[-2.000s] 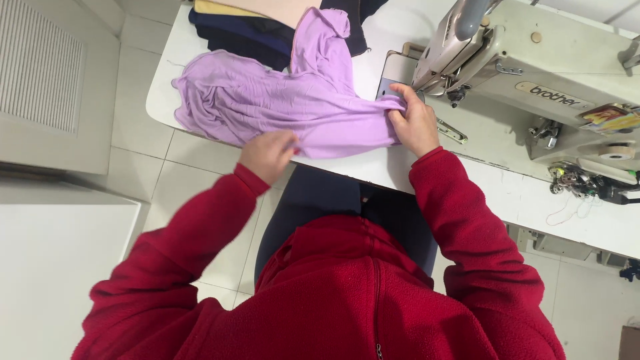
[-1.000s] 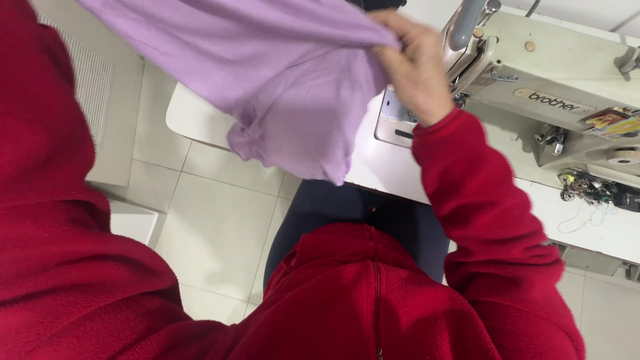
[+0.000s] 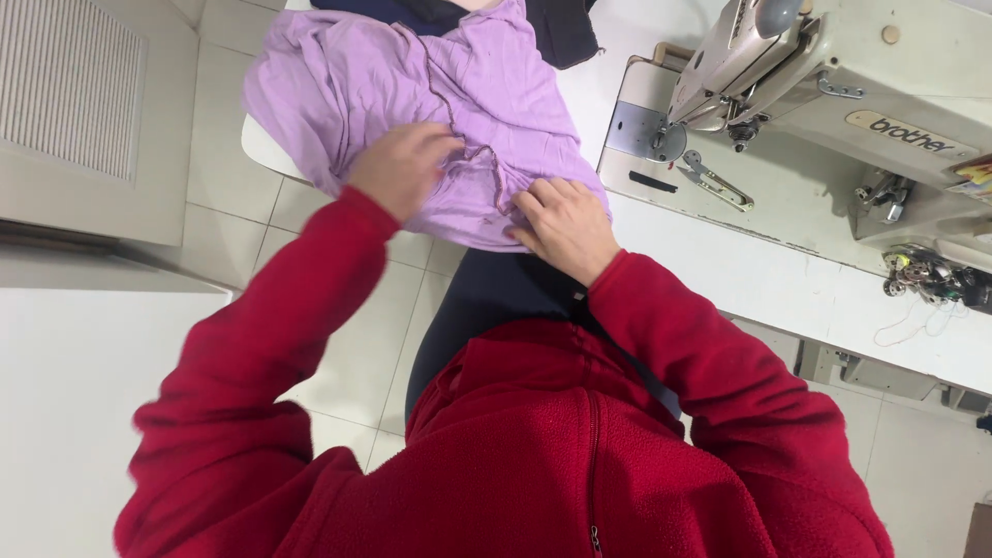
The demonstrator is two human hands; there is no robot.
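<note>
A lilac fabric garment lies spread and wrinkled over the table's near left corner, with a dark overlocked seam running down its middle. My left hand, somewhat blurred, is on the cloth left of that seam; whether its fingers grip the fabric I cannot tell. On the garment's near right edge rests my right hand, fingers bent and thumb at the edge, pinching the cloth close to the lower end of the seam.
A Brother sewing machine stands at the right, its needle plate beside the garment. Thread snips lie on its bed. Bobbins are farther right. Dark folded fabric is behind the garment. The white table edge runs below.
The lilac garment, raised over the table's left part a second ago, now lies down with its dark seam showing. My right hand has come nearer my body, and my left hand is back in view.
</note>
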